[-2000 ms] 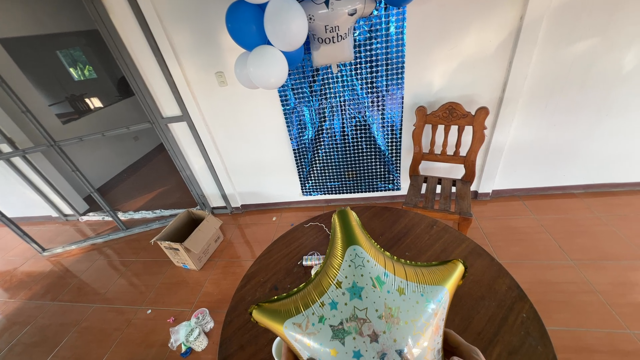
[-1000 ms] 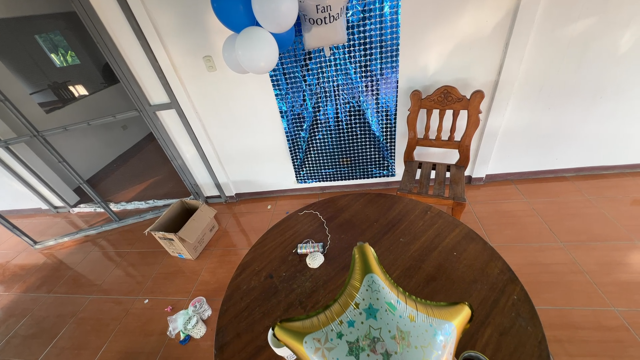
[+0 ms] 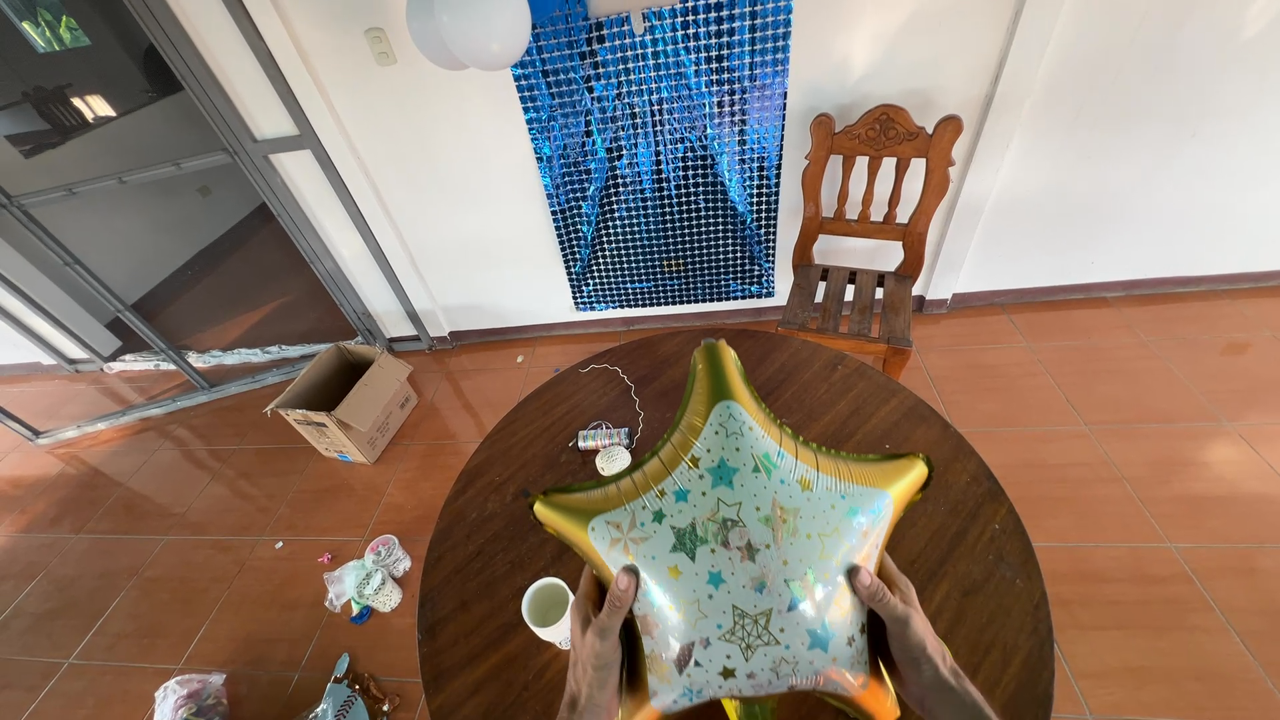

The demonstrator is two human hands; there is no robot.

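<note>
A star-shaped foil balloon point(image 3: 750, 540), gold at the edges with a pale star-printed face, is held over the round wooden table point(image 3: 480, 530). My left hand point(image 3: 600, 640) grips its lower left side, thumb on the printed face. My right hand point(image 3: 905, 635) grips the lower right side in the same way. Beside my left hand stands a white mug point(image 3: 547, 610). Beyond the balloon's left shoulder lie a spool of ribbon point(image 3: 603, 438), a white roll point(image 3: 612, 460) and a curly length of string point(image 3: 630, 385). The fingers behind the balloon are hidden.
A wooden chair point(image 3: 868, 225) stands at the table's far side. An open cardboard box point(image 3: 350, 405) and small plastic bags with bits point(image 3: 370, 580) lie on the tiled floor at left. Blue foil curtain point(image 3: 665, 160) and white balloons point(image 3: 485, 30) hang on the wall.
Both hands have come into clear view on the balloon's sides; one second ago they were mostly hidden. More of the balloon and the mug shows. The view has tipped downward.
</note>
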